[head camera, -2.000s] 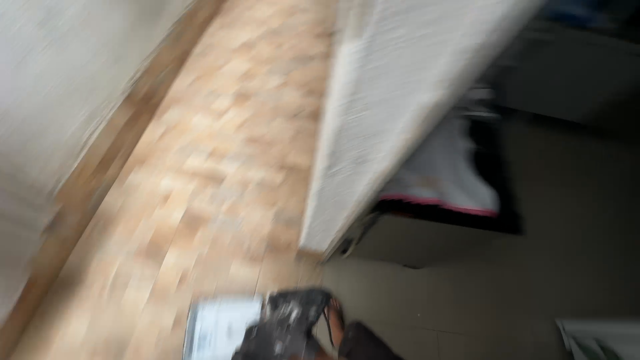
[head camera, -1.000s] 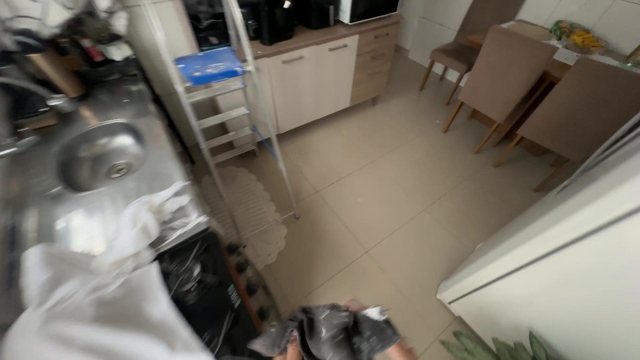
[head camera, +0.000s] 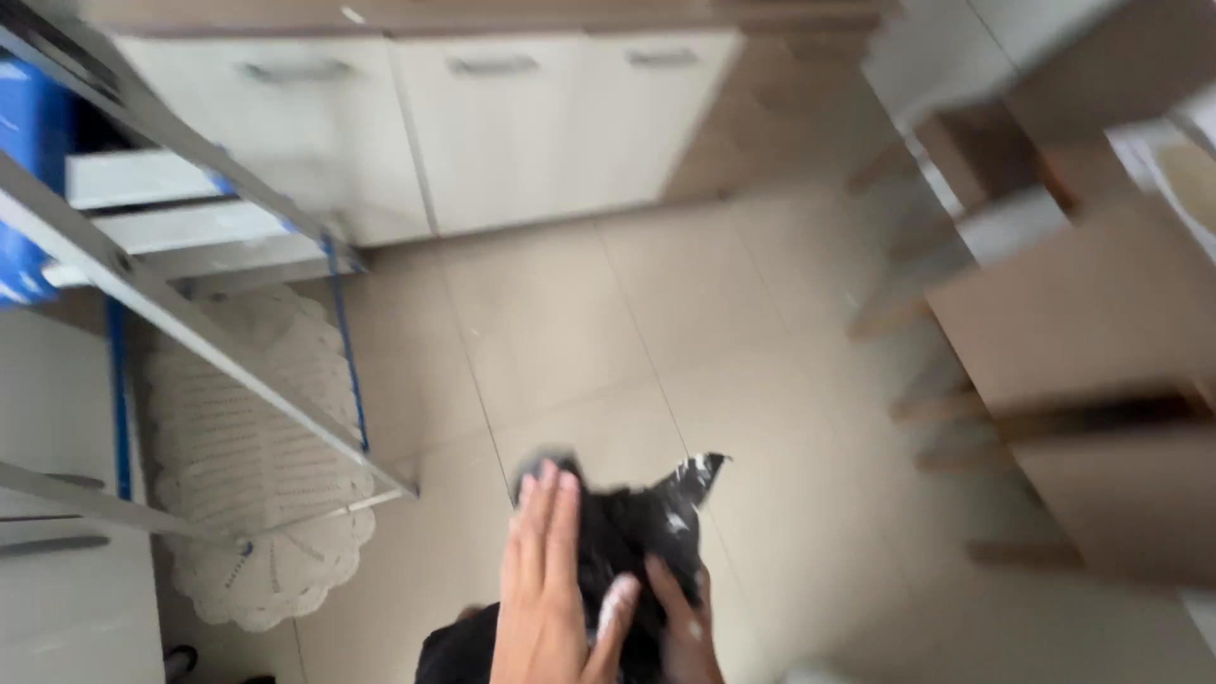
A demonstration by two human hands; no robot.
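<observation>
A crumpled black cloth [head camera: 632,532] with white smears lies between my two hands at the bottom middle. My left hand [head camera: 551,589] is laid along the cloth's left side, fingers straight and pointing forward, with the thumb over the cloth and white residue on it. At the cloth's right side my right hand [head camera: 682,622] holds it, the fingers partly hidden and blurred. One corner of the cloth sticks out to the upper right.
An aluminium stepladder [head camera: 218,351] stands at left over a white crocheted rug [head camera: 256,427], with something blue [head camera: 33,180] on it. White cabinets [head camera: 503,133] run along the back. Upholstered chairs [head camera: 1083,294] stand at right. Tiled floor [head camera: 589,361] lies between.
The view has moved from a passage into the kitchen, then nearer the stepladder and cabinets. The black cloth stays with my hands; my left hand now lies flat along it.
</observation>
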